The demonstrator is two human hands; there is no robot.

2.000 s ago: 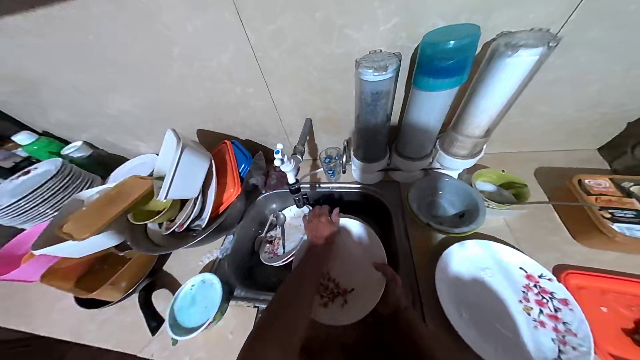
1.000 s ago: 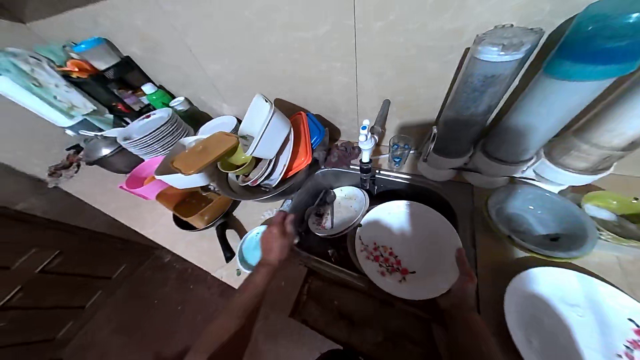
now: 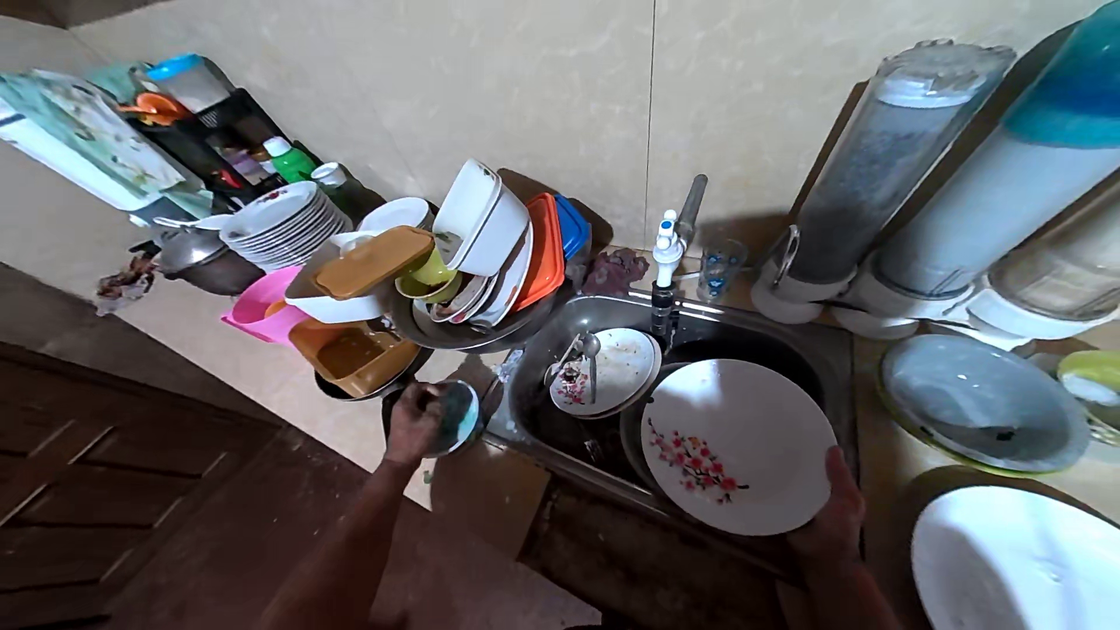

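Observation:
My right hand grips the right rim of a large white plate with pink blossoms, tilted over the right part of the steel sink. At the small light-blue bowl on the counter, left of the sink, is my left hand, its fingers bent over the bowl's left side; whether they hold something is too dark to tell. A smaller flowered plate lies in the sink with spoons on it. Behind the large plate stands the white and black faucet.
Stacked tubs, bowls and lids fill a wide dark pan left of the sink, beside a brown container and a plate stack. Water filter housings stand at the back right, near a grey bowl and another large plate.
My left hand has gone from the large plate, left to the small bowl. My right hand remains at the plate's right rim. The view has swung left.

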